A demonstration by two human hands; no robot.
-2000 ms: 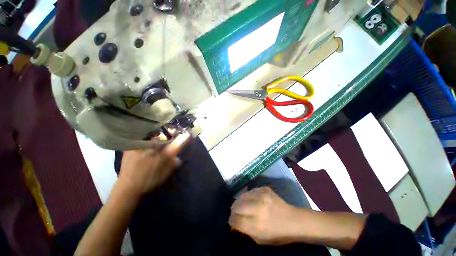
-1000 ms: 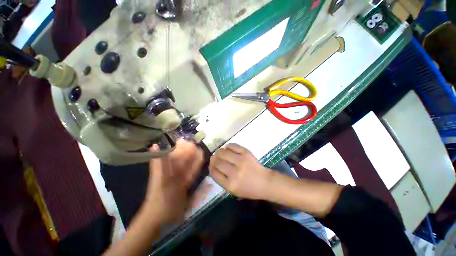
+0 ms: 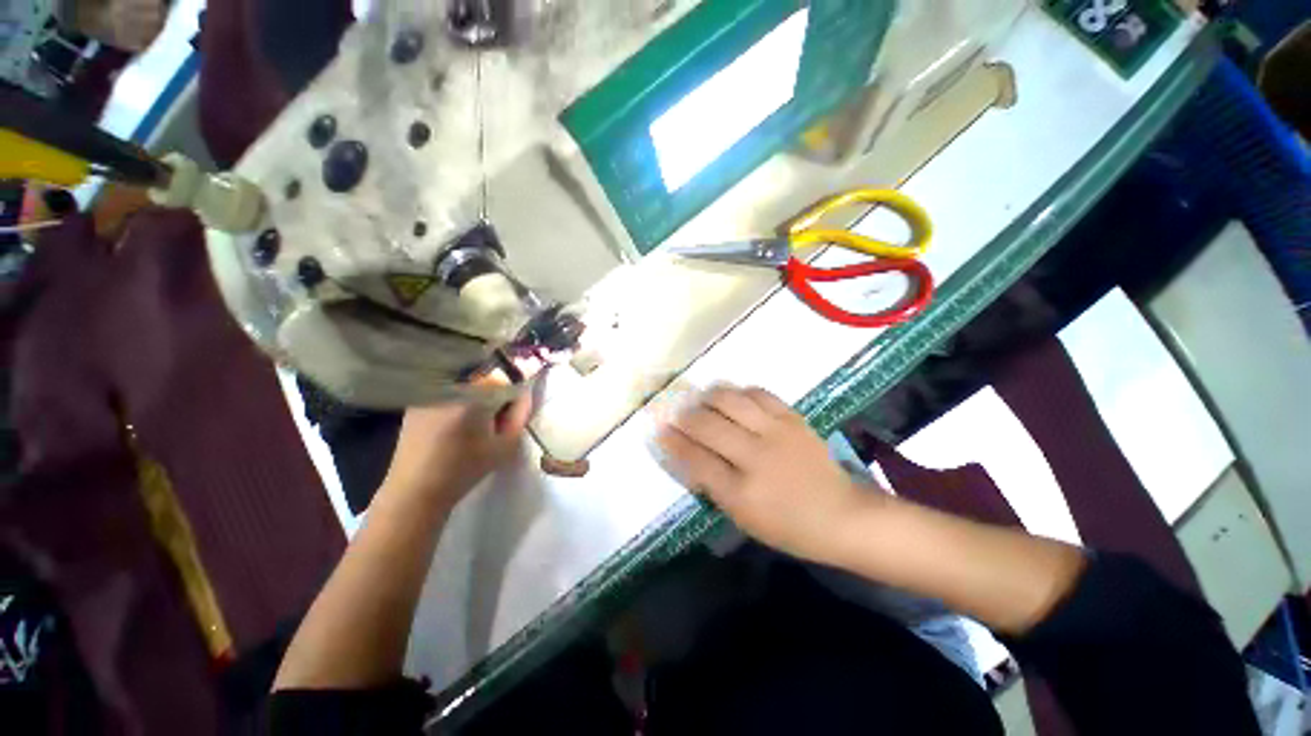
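The cream sewing machine [image 3: 388, 187] fills the upper left, with its lit needle area at the head's end. My left hand [image 3: 467, 431] is at the needle area with thumb and finger near the presser foot; its fingertips are partly hidden and I cannot tell what they hold. A dark fabric piece [image 3: 362, 457] shows between that hand and the machine head. My right hand [image 3: 755, 460] rests palm down on the white bed, fingers slightly bent, with nothing visible in it.
Scissors [image 3: 834, 262] with yellow and red handles lie on the bed. Maroon striped cloth [image 3: 237, 431] hangs at left with a yellow strip [image 3: 180, 539]. At right are maroon pieces [image 3: 1107, 460] and white sheets [image 3: 1136, 388]. The table has a green ruler edge [image 3: 992, 288].
The black fabric between my hands has gone from the front of the bed and shows only behind my left hand. My right hand has moved up from the lap side onto the bed.
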